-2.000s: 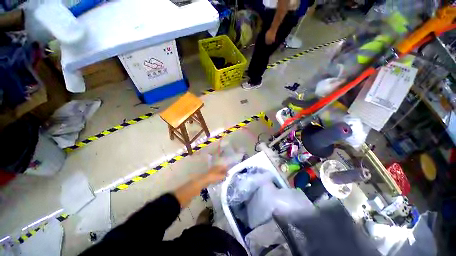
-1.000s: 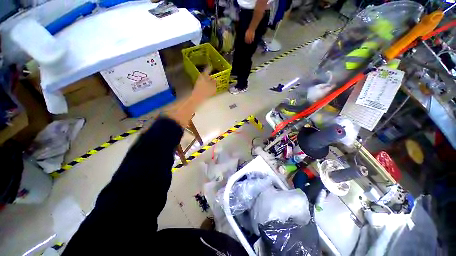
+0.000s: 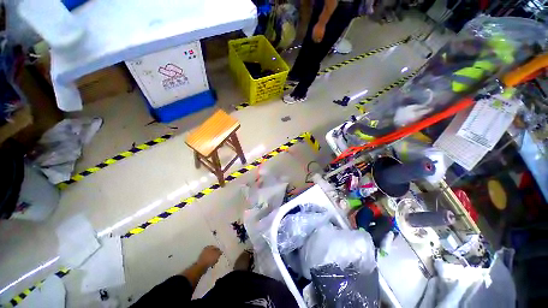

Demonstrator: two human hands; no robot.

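Observation:
My left hand (image 3: pixel 208 257) is low at the bottom centre, left of the tub, with a dark sleeve behind it. It is small and blurred; no held thing shows and its finger pose is unclear. My right hand is not in view. The white plastic tub (image 3: pixel 278 243) stands right of my body. In it lie a crinkled clear poly bag (image 3: pixel 303 227), a pale bagged bundle (image 3: pixel 339 249) and, nearest me, a glossy black plastic-wrapped bundle (image 3: pixel 345 286).
A wooden stool (image 3: pixel 213 132) stands ahead, with a yellow crate (image 3: pixel 267 87) and a person's legs (image 3: pixel 312 57) behind. A white-covered table (image 3: pixel 162 24) is upper left. Thread cones (image 3: pixel 411 170) crowd the right table. White pieces (image 3: pixel 102 264) lie on the floor left.
My left hand was out over the floor and came down beside my body. Dark grey cloth seen over the tub's near end two seconds ago is gone; the black bundle shows there.

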